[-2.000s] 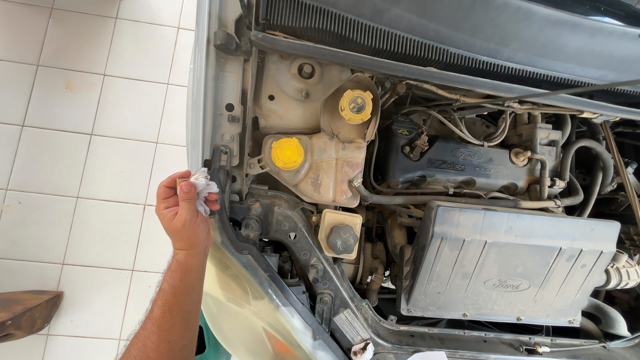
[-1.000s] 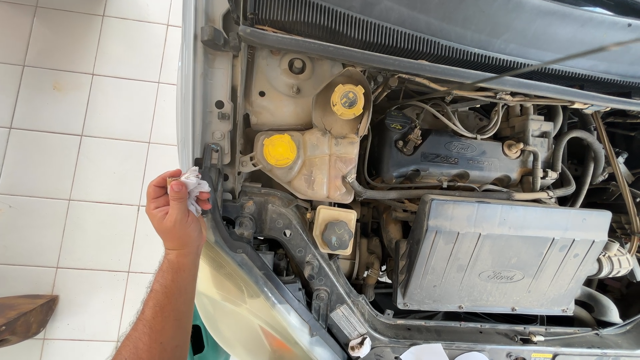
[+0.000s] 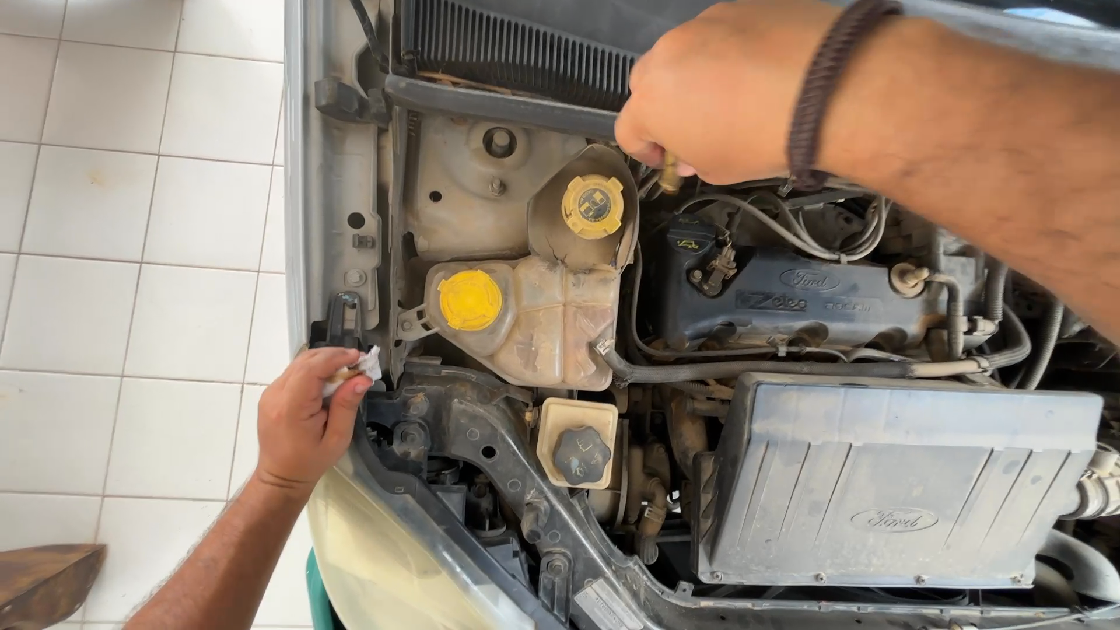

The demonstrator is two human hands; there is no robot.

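My left hand (image 3: pixel 306 416) is at the car's left-hand edge in view, beside the headlight. Its fingers pinch a crumpled white cloth or paper (image 3: pixel 354 372) with a brownish mark. My right hand (image 3: pixel 709 101), with a braided wristband, is closed over the far side of the engine bay, near the cowl grille. A small yellowish-brown end (image 3: pixel 670 173) sticks out below its fingers; the rest is hidden. Closest to that hand are the yellow-capped filler (image 3: pixel 593 206) and the black engine cover (image 3: pixel 787 293).
A translucent coolant tank (image 3: pixel 560 324) has a yellow cap (image 3: pixel 470 300). Nearer are a dark-capped reservoir (image 3: pixel 582 455) and a grey Ford air filter box (image 3: pixel 901 490). The headlight (image 3: pixel 376 560) borders white floor tiles (image 3: pixel 175 315). A brown wooden piece (image 3: pixel 44 582) lies lower left.
My right hand has come into view over the far engine bay, holding the small yellowish-brown thing. My left hand still holds the white wad, now turned more toward the car.
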